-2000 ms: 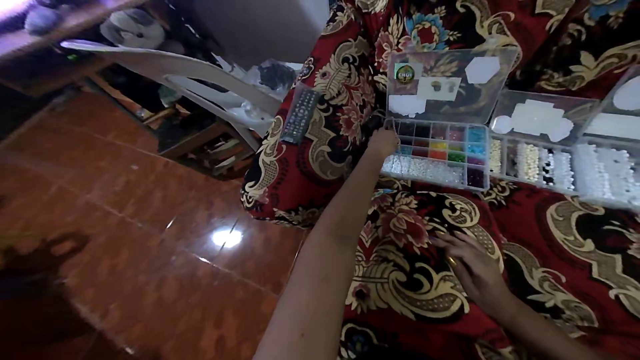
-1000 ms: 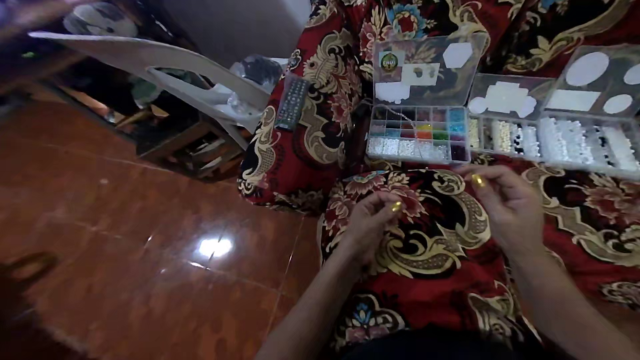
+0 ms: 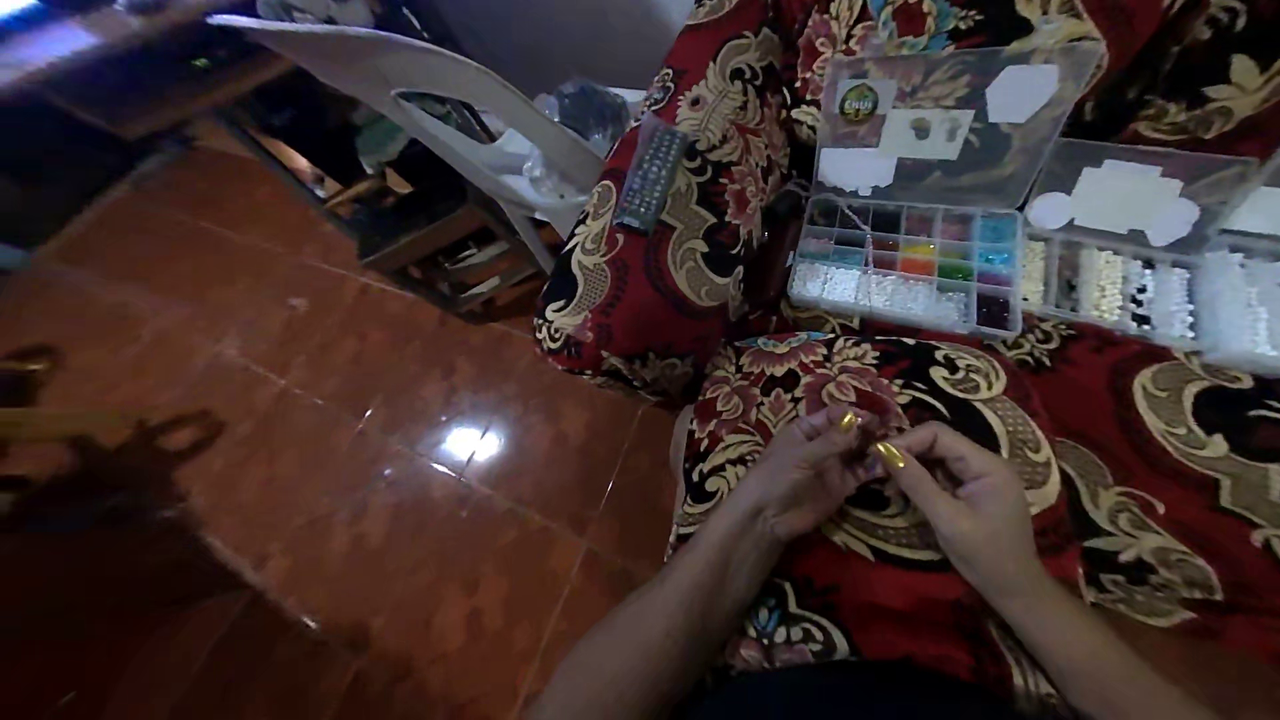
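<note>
My left hand (image 3: 815, 470) and my right hand (image 3: 965, 500) meet fingertip to fingertip above a red, black and gold patterned sofa cushion (image 3: 745, 430). The thumbs and index fingers of both are pinched; whatever small thing may be between them is too small to tell. Beyond the hands, an open clear plastic compartment box (image 3: 905, 300) holds beads of several colours, with white ones in its front row. A thin strand (image 3: 860, 222) lies across its compartments. To its right stand more open clear boxes (image 3: 1110, 310) with cream, white and black beads.
A remote control (image 3: 652, 175), seemingly in a clear cover, lies on the sofa's patterned armrest (image 3: 650, 290). Left of it stands a white plastic chair (image 3: 470, 90) with plastic-wrapped things on its seat. A low wooden stand (image 3: 440, 240) is behind, on the red tiled floor (image 3: 400, 400).
My left hand has come back from the bead box's left side to the cushion. My hands were apart one second ago and are now together at the fingertips.
</note>
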